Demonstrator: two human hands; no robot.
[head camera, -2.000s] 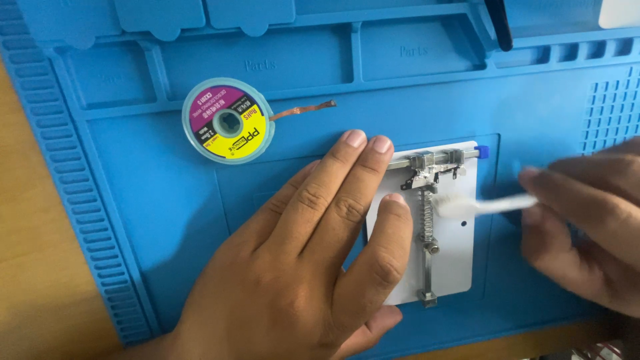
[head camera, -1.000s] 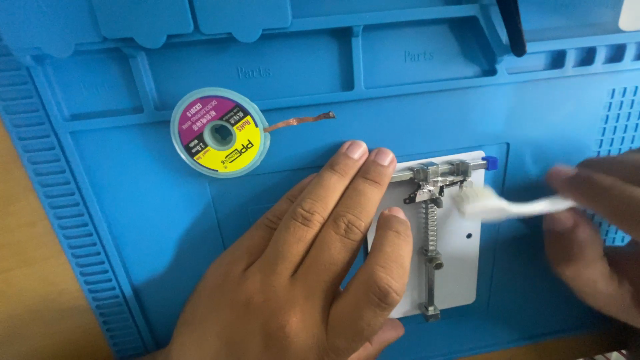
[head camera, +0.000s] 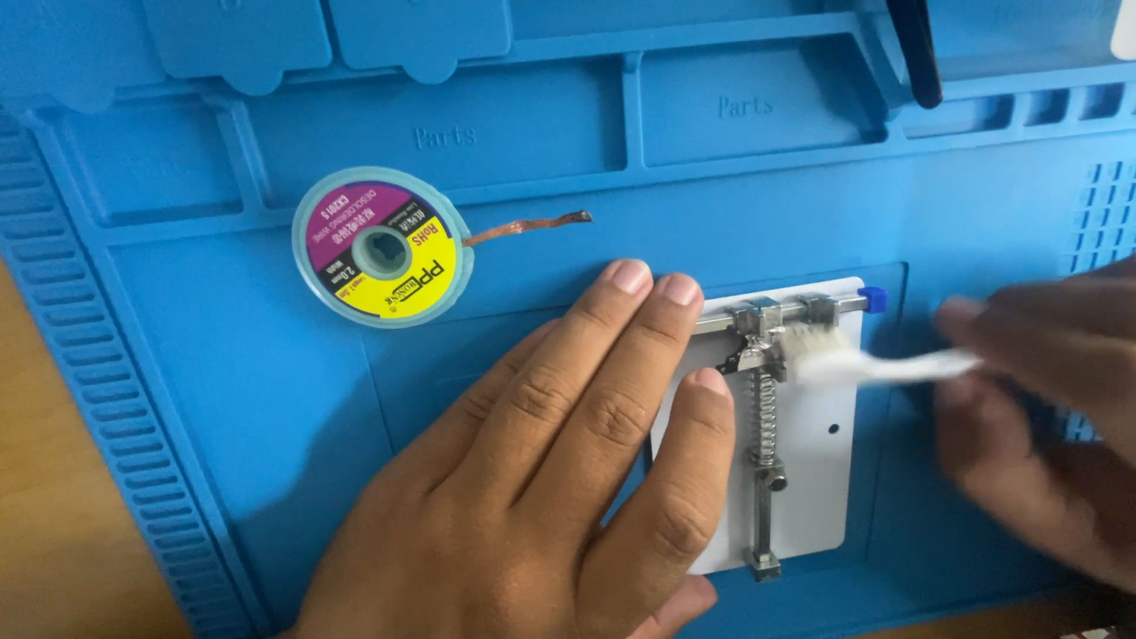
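A metal circuit-board holder (head camera: 765, 426) with a spring and clamps is mounted on a white plate (head camera: 812, 497). A small electronic part (head camera: 754, 357) sits in its upper jaws. My left hand (head camera: 532, 461) lies over the plate's left side, fingers extended and steadying it. Blurred by motion, my right hand (head camera: 1047, 417) pinches the handle of a white brush (head camera: 852, 364), whose bristles reach the part and the upper clamp. Up and left of my left hand lies a spool of desoldering braid (head camera: 382, 248), its copper end pointing right.
Everything rests on a blue silicone repair mat (head camera: 266, 408) with raised parts compartments (head camera: 444, 133). A black tool tip (head camera: 919, 62) comes in at the top right. Wooden table (head camera: 53, 461) shows at the left edge.
The brush in my right hand has shifted about beside the clamp, and its bristles are now against the part's right side. My left hand has stayed in place on the holder.
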